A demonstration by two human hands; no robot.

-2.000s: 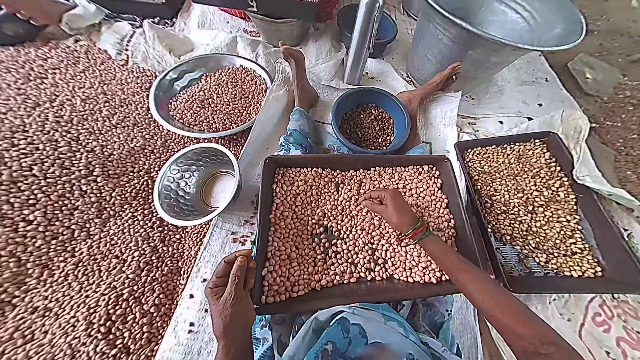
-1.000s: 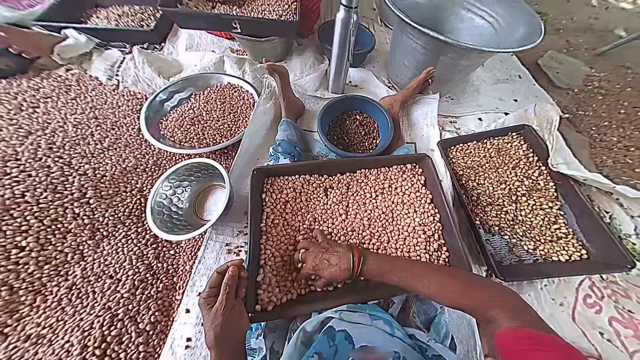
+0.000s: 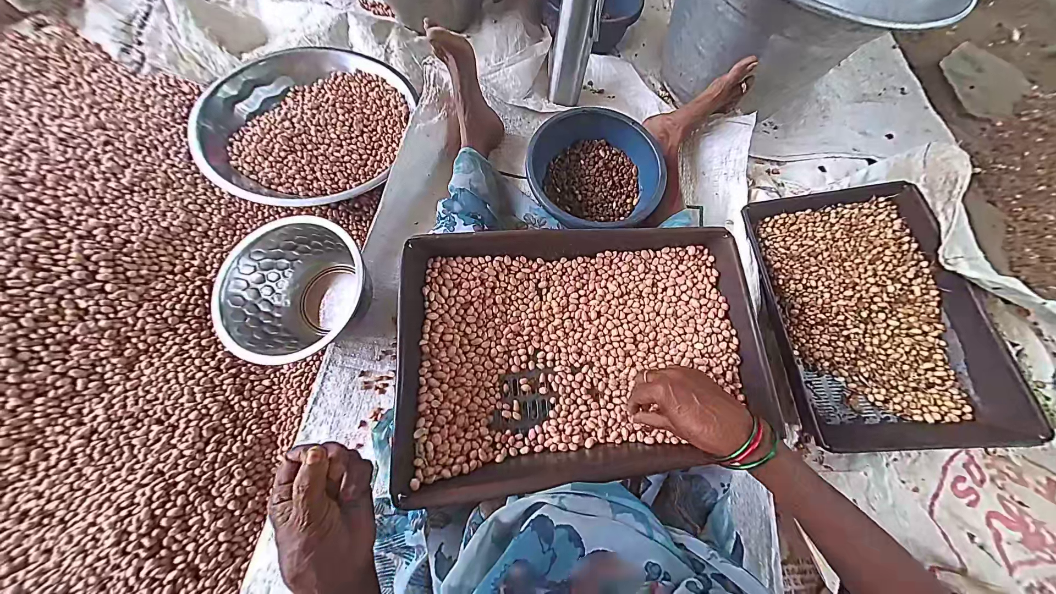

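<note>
A dark rectangular tray (image 3: 569,474) with a slotted bottom lies across my lap, spread with pinkish shelled nuts or seeds (image 3: 610,305). Bent fingers of my right hand (image 3: 689,408), with red and green bangles at the wrist, touch the nuts right of a bared patch of slots; whether they pinch one is hidden. Left of the tray's near corner, my left hand (image 3: 318,499) is curled with the thumb on top; its inside is hidden. Beyond the tray, a blue plastic bowl (image 3: 536,165) holds darker, browner pieces.
A large heap of nuts (image 3: 148,371) covers the left side. Beside it are a steel basin (image 3: 206,140) of nuts and a dimpled steel bowl (image 3: 260,293). A second tray (image 3: 1011,412) with yellowish nuts lies right. A metal bottle (image 3: 571,49) and metal tub (image 3: 726,49) stand beyond.
My right hand has moved from the tray's near left part to its right part since one second ago. A patch of slotted bottom now shows where it was. My left hand remains beside the tray.
</note>
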